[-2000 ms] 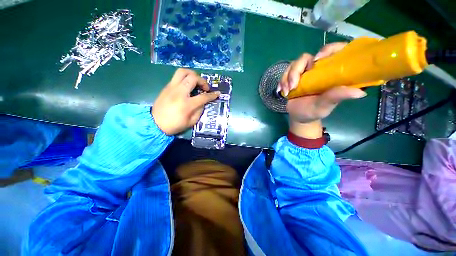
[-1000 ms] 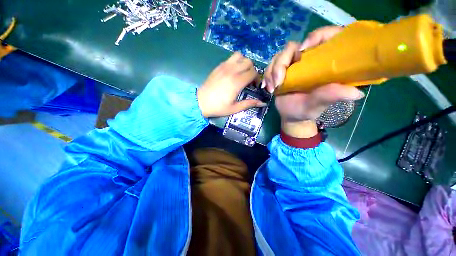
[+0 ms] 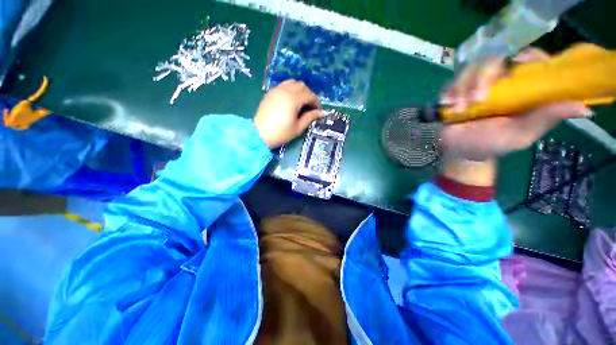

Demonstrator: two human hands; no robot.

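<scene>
An open phone unit (image 3: 321, 158) lies slightly tilted on the green bench in front of me. My left hand (image 3: 287, 114) is at its upper left, fingertips at the unit's top edge; whether they hold a small part cannot be told. My right hand (image 3: 486, 111), blurred, holds an electric screwdriver (image 3: 540, 84) with a thick yellow-orange handle. The dark tip points left, over the right edge of the round grey dotted tray (image 3: 411, 137). The handle's far end is cut off by the right edge. Screws cannot be made out.
A pile of pale slivers (image 3: 213, 59) lies at upper left, beside a clear bag (image 3: 358, 81) with dark blue bits. Dark phone units (image 3: 560, 182) lie at right, with a black cord near them. A neighbour's pink sleeve (image 3: 598, 276) shows lower right. An orange item (image 3: 26, 113) is at far left.
My right hand and screwdriver have moved right, from over the phone unit to the round tray. My left fingers have lifted back to the unit's upper edge, uncovering more of it. The view has shifted.
</scene>
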